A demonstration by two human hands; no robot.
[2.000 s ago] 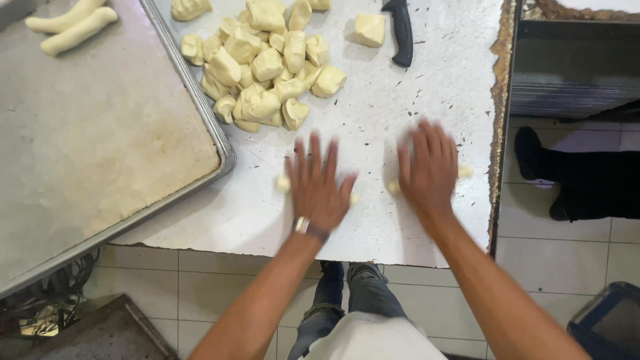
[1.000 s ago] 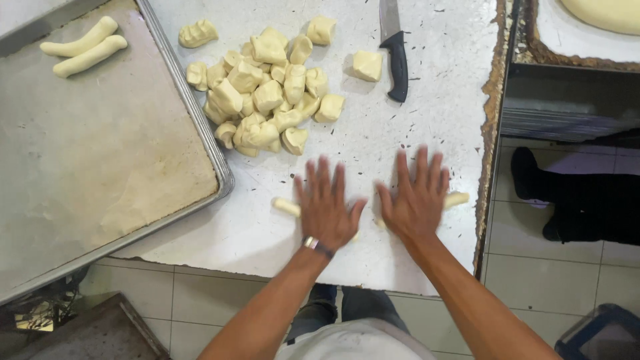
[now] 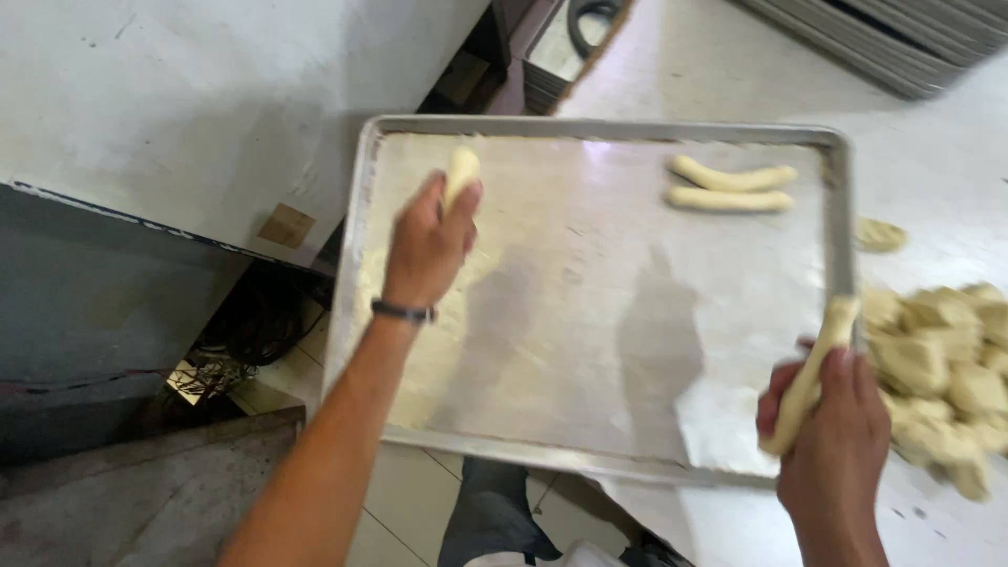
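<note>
A dough stick (image 3: pixel 461 175) is gripped in my left hand (image 3: pixel 433 244), over the left part of a metal baking tray (image 3: pixel 598 130). My right hand (image 3: pixel 835 425) grips another dough stick (image 3: pixel 811 386) near the tray's right rim. Two dough sticks (image 3: pixel 729 200) lie side by side at the tray's upper right. Just right of the tray, a heap of cut dough pieces (image 3: pixel 937 339) rests on the white table, with a separate dough piece (image 3: pixel 880 235) above it. Both hands are slightly blurred.
A stack of metal trays (image 3: pixel 890 39) stands at the top right. Another pale work surface (image 3: pixel 173 102) fills the upper left. Cables (image 3: pixel 260 323) show in the gap below it. A worn board or tray (image 3: pixel 150 480) is at the lower left.
My hands have left the table, where they were flat on the dough, and each now holds a dough stick at the tray. The view has swung left.
</note>
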